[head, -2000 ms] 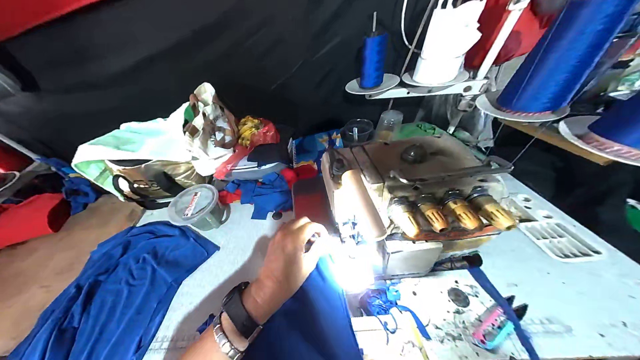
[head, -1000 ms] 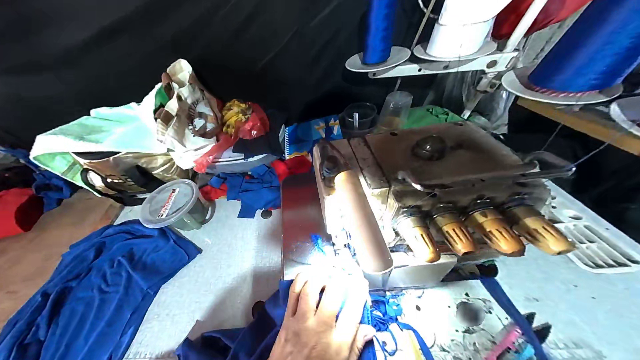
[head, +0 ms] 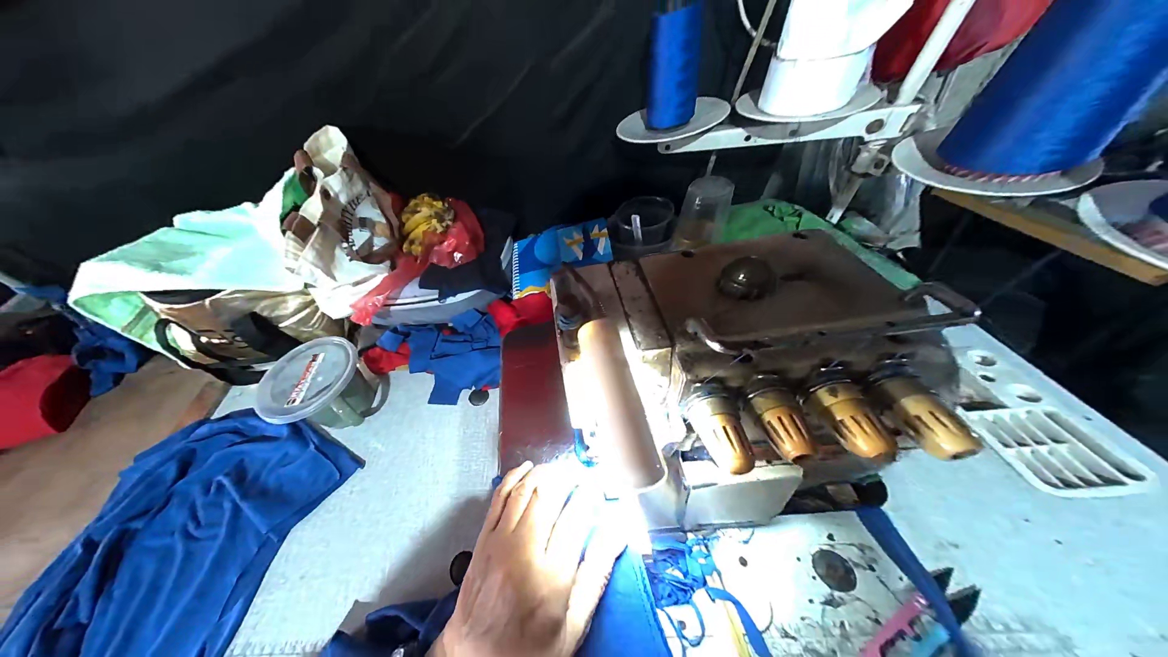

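My left hand lies palm down, fingers forward, on blue fabric beside the presser area of an overlock sewing machine. Bright lamp glare washes out its fingertips and the needle area, so contact there is hard to make out. A dark blue fold of cloth bunches left of the wrist. Right of the hand, tangled blue threads and trimmings sit by the machine's base. Four amber tension knobs line the machine's front. My right hand is outside the view.
Blue garment fabric spreads over the left side. Behind it stand a lidded plastic tub, bags and cloth scraps. Thread cones rise on a rack at upper right. Pink thread snips lie near the front right edge.
My left hand was higher and to the left by the machine two seconds ago, its wristwatch and bracelet showing; it now lies lower, with the wrist near the frame's bottom. The view has shifted closer.
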